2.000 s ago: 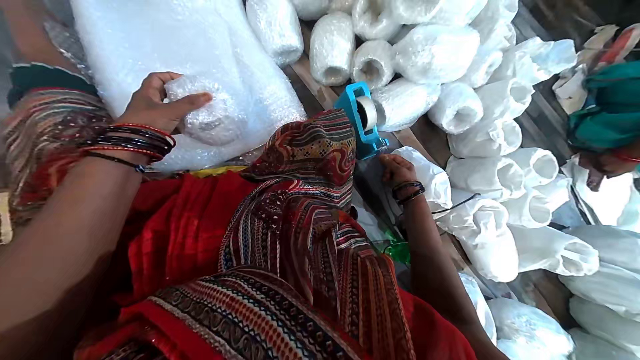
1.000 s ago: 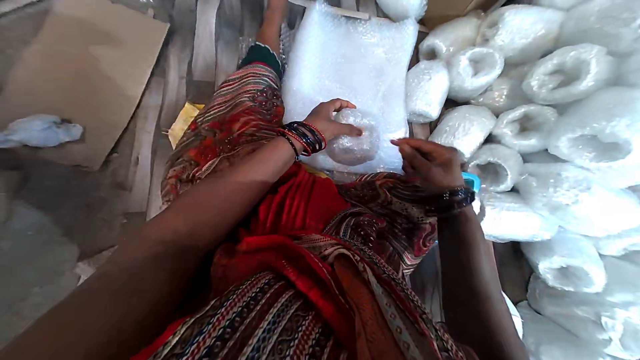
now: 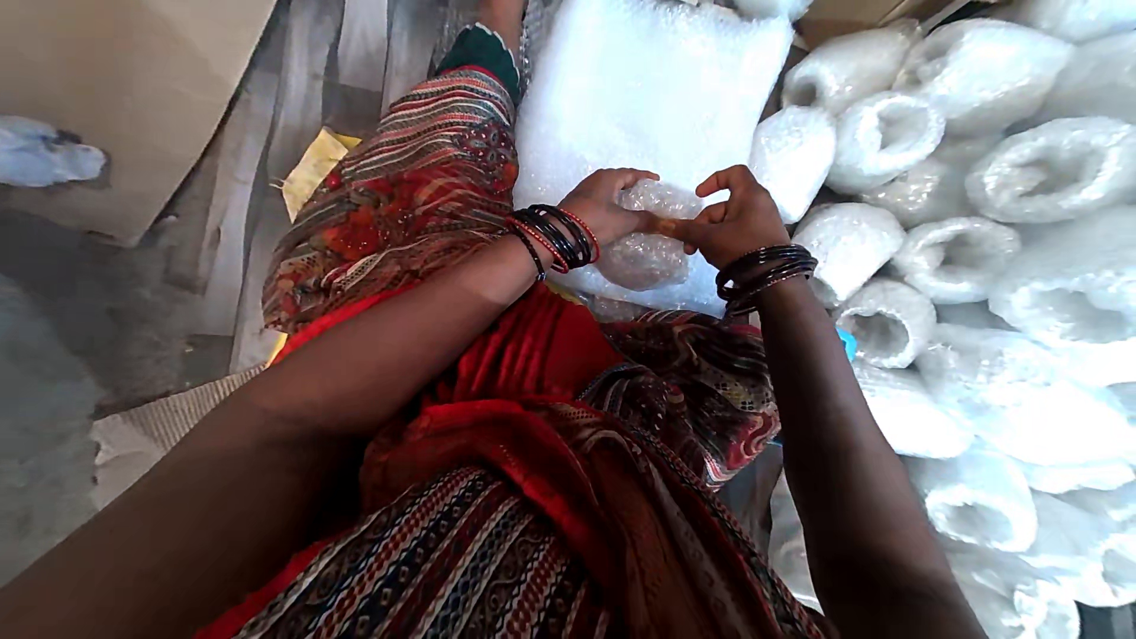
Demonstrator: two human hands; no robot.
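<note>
My left hand [image 3: 614, 211] grips a rounded bundle of bubble wrap [image 3: 646, 259] from its left side, with the thumb across its middle. My right hand [image 3: 729, 216] is at the bundle's right side, its thumb and fingertips meeting the left thumb over the wrap. Whether a piece of tape lies between the fingers is too small to tell. Beneath the bundle, a stack of flat bubble wrap sheets [image 3: 657, 80] lies beyond my lap. A bit of a blue tape dispenser [image 3: 848, 343] shows just right of my right forearm; the rest is hidden.
Many bubble-wrapped, hollow-ended bundles [image 3: 954, 248] are piled along the right side. A flat cardboard sheet [image 3: 133, 80] lies at the upper left with a pale plastic bag [image 3: 44, 153] on it. A yellow scrap [image 3: 315, 169] and corrugated cardboard [image 3: 177, 422] lie left of my legs.
My right hand has moved from the blue tape dispenser over to the wrapped bundle, meeting my left hand there. My left hand has stayed on the bundle. The view has swung to the left.
</note>
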